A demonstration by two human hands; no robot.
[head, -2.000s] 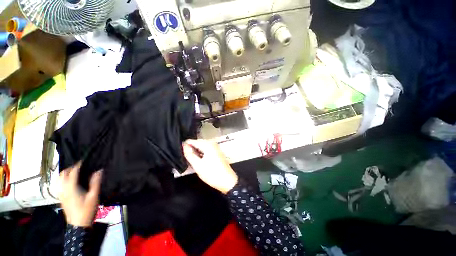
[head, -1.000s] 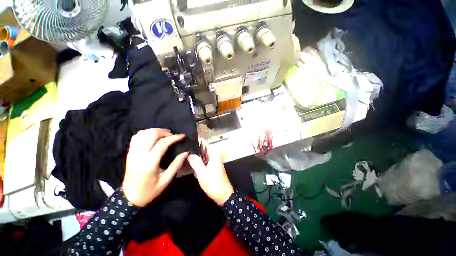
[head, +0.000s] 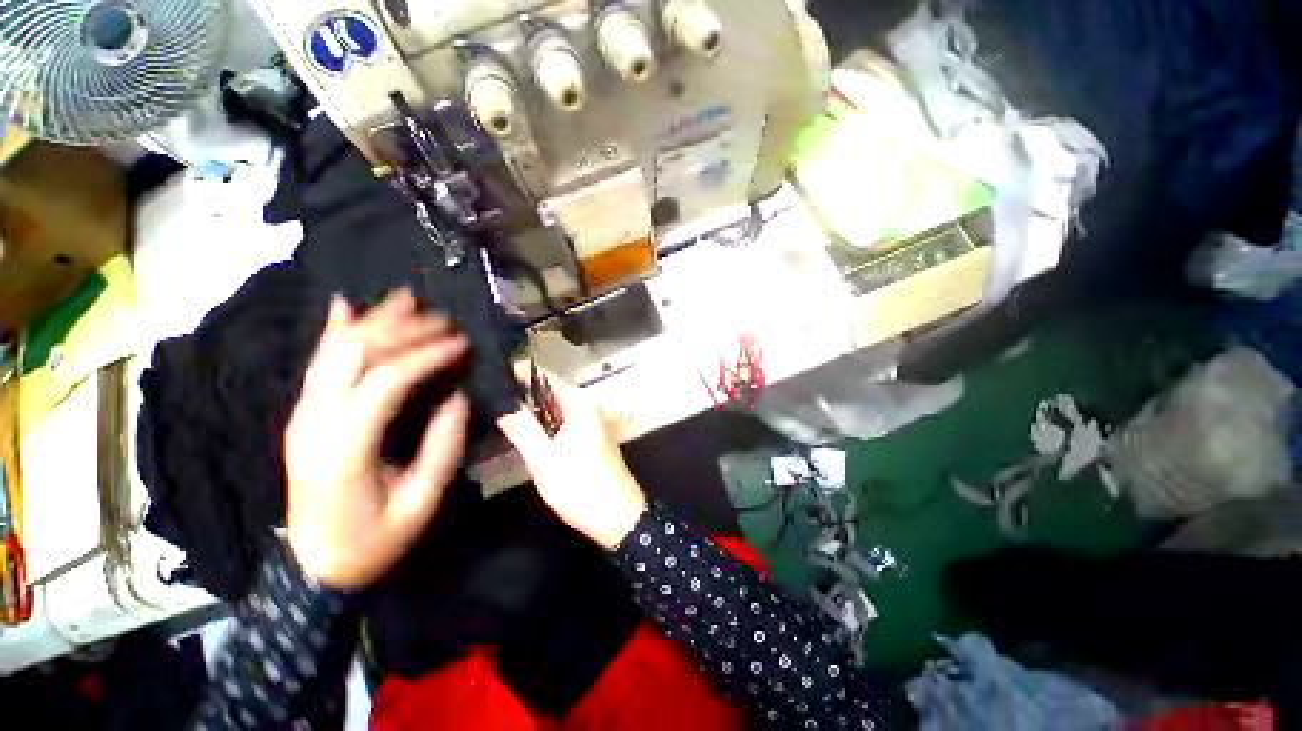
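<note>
The black garment piece [head: 229, 414] lies bunched on the white machine table, runs up beside the presser foot area [head: 443, 193] of the cream overlock machine [head: 714, 129], and hangs toward the lap. My left hand [head: 364, 457] is over the cloth, slightly blurred, fingers apart, with no grip visible. My right hand [head: 574, 464] is at the table's front edge, thumb and fingers at the garment's right edge. Small dark metal thread snips [head: 544, 400] show in its fingers. Whether it also pinches the cloth is unclear.
A fan [head: 114, 36] and cardboard box [head: 72, 214] stand at the back left. Orange-handled scissors [head: 14, 578] lie far left. Red cord [head: 740, 374] is at the table's front edge. Scraps [head: 1064, 436] lie on the green floor; navy cloth [head: 1185, 129] is at right.
My left hand has come away from beside my right fingertips, moving left and opening. My right hand stays at the cloth's edge. The view has shifted, so the machine appears further up and left.
</note>
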